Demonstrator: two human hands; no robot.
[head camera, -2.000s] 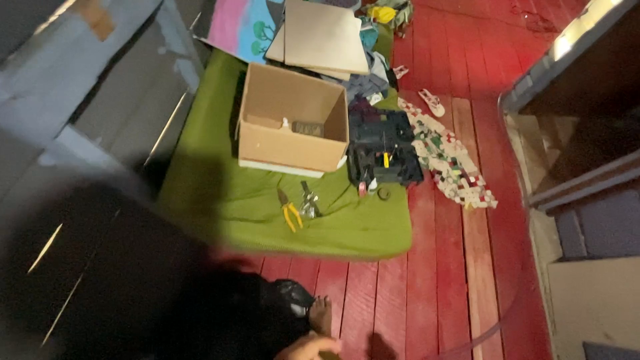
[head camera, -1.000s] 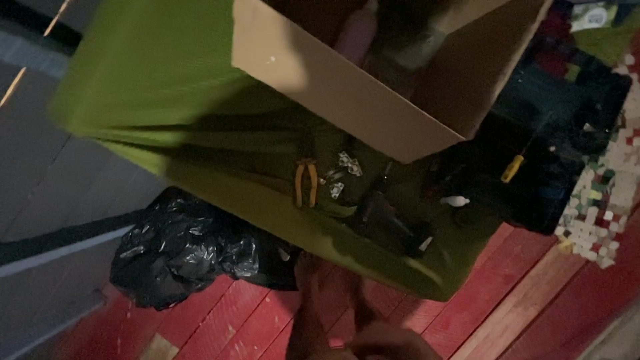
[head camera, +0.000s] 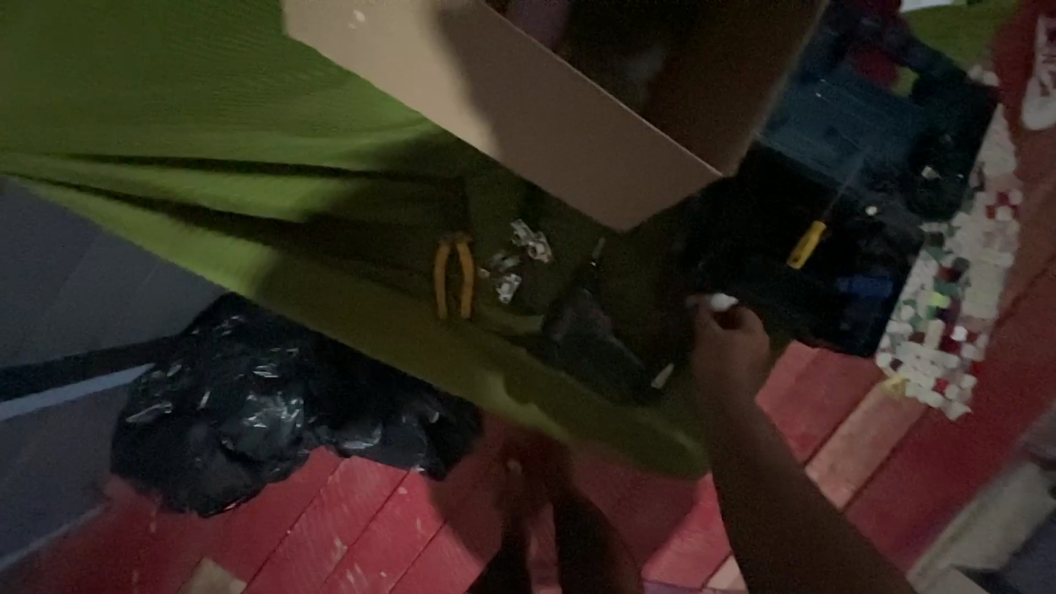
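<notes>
My right hand (head camera: 730, 342) reaches over the right end of a green-covered mattress (head camera: 214, 198), its fingers closed on a small white object (head camera: 723, 302) whose kind I cannot tell. Left of the hand lie a dark tool-like object (head camera: 590, 330), small metal pieces (head camera: 528, 241) and yellow-handled pliers (head camera: 454, 276). Beyond the hand, a yellow-handled screwdriver (head camera: 807, 244) rests in a dark open case (head camera: 833, 309). An open cardboard box (head camera: 577, 140) stands behind the pliers and metal pieces. My left hand does not show.
A black plastic bag (head camera: 247, 404) lies against the mattress at the left. Below are red floor planks (head camera: 371, 520) and my bare feet and legs. A patterned cloth or mat (head camera: 949, 305) lies right of the case, with a shoe (head camera: 1041, 78) beyond it.
My right hand has come forward over the mattress edge beside the case and closed on the small white object. The view has moved much closer to the mattress since the earliest frame.
</notes>
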